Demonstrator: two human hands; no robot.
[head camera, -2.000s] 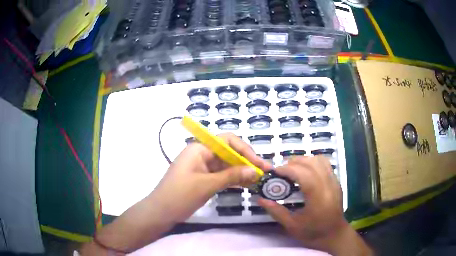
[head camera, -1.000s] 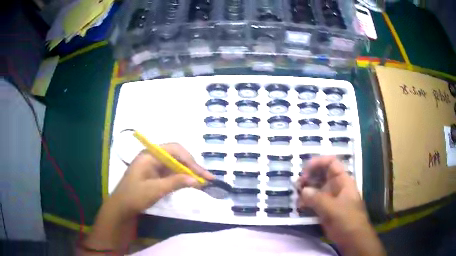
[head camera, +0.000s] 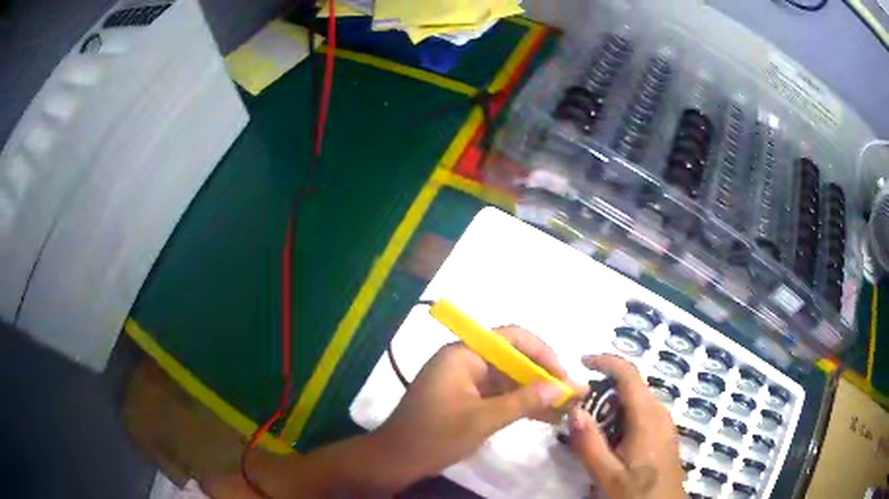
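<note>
My left hand (head camera: 458, 400) holds the yellow pen-like tool (head camera: 499, 353) between thumb and fingers. Its tip meets the edge of a black round lens unit (head camera: 602, 409). A thin dark line loops from the tool's rear. My right hand (head camera: 634, 429) holds the lens unit by its rim between fingers and thumb; its ringed face shows partly. Both hands are above the white blister tray (head camera: 507, 258), near its lower left part. The tray's right part holds rows of black-rimmed parts (head camera: 704, 409). The hands hide part of the tray.
A clear plastic organizer (head camera: 702, 166) with rows of rings stands behind the tray. Cardboard (head camera: 850, 443) lies at lower right. A red cord (head camera: 288, 292) crosses the green mat (head camera: 234, 263). Yellow slips (head camera: 439, 18) lie at the top, white sheets (head camera: 107, 175) at left, a white fan (head camera: 880, 219) at far right.
The view has turned and shifted left, so the tray now looks tilted at lower right. My right hand, apart from the tool a second ago, now holds the lens unit at the tool's tip.
</note>
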